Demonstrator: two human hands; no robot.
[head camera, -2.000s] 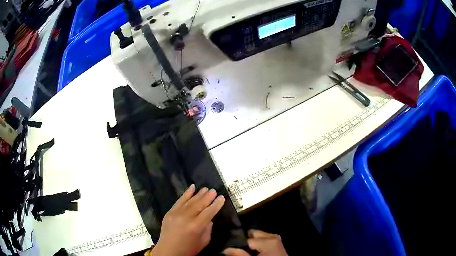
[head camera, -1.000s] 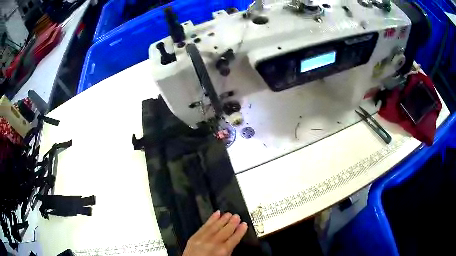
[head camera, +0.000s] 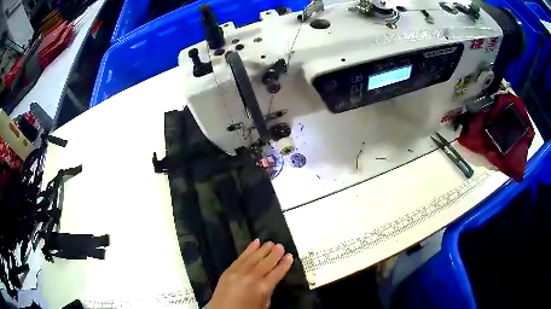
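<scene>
A dark camouflage panel (head camera: 223, 208) runs from the front table edge up to the needle area of the white sewing machine (head camera: 338, 130). A black strap (head camera: 160, 163) lies across its upper part and sticks out at the left. The presser foot (head camera: 266, 162) is at the panel's upper right edge; the needle is too small to make out. My left hand (head camera: 251, 279) lies flat on the lower part of the panel, palm down, gripping nothing. My right hand is not in view.
Black straps (head camera: 78, 246) lie at left beside a tangled pile (head camera: 24, 211). Thread snips (head camera: 453, 156) lie right of the needle. A dark phone-like rectangle (head camera: 509, 128) lies on red cloth (head camera: 513, 162). Blue bins stand behind (head camera: 130, 66) and at front right (head camera: 454, 259).
My right hand, at the panel's front end two seconds ago, has left the picture. The camera view has shifted, showing more of the machine's top. My left hand stays on the panel.
</scene>
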